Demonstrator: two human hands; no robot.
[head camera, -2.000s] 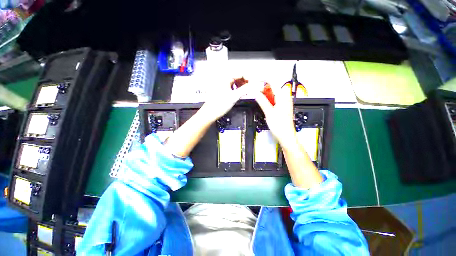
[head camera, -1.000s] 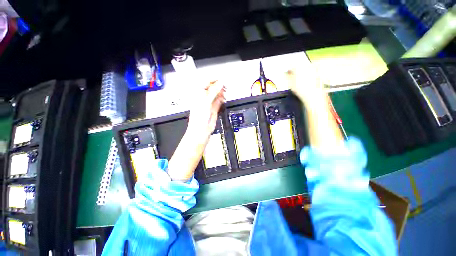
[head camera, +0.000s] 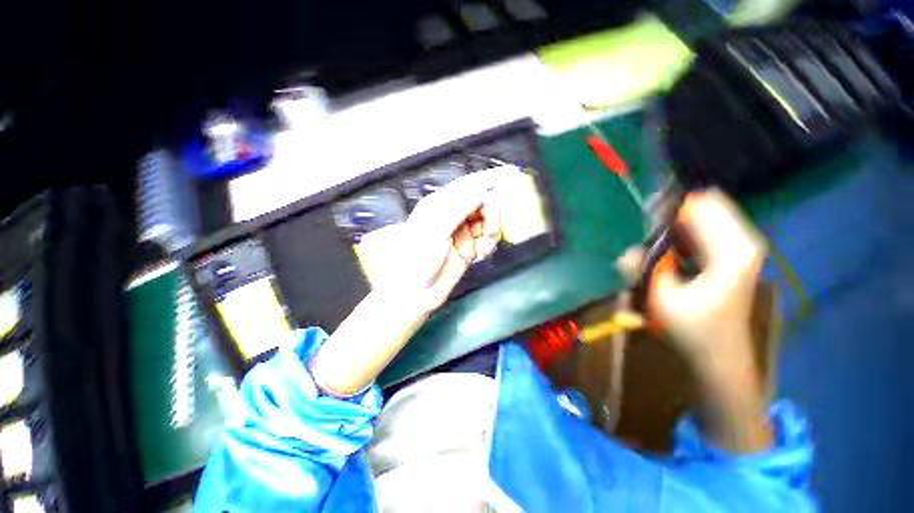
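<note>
The foam tray (head camera: 311, 271) lies tilted on the green mat, with half-assembled phones in pockets and one pocket empty. A phone battery (head camera: 253, 319) shows at its left end. My left hand (head camera: 466, 225) is over the tray's right part, fingers curled, hiding phones; blur hides whether it holds anything. My right hand (head camera: 707, 266) is blurred at the bench's right edge, above the carton, closed around scissors (head camera: 663, 266) with orange-and-black handles. A red hand tool (head camera: 607, 156) lies on the mat right of the tray.
A yellow-handled tool (head camera: 611, 327) and red coiled cord (head camera: 553, 343) are at the front edge, by the brown carton (head camera: 651, 396). Black trays (head camera: 85, 331) stand left and more trays (head camera: 742, 130) right. A blue bin (head camera: 225, 150) and white paper (head camera: 401, 120) are behind.
The view has turned right. My right hand has moved to the bench's right edge and now holds the scissors, which lay on the paper. My left hand is lower, over the tray.
</note>
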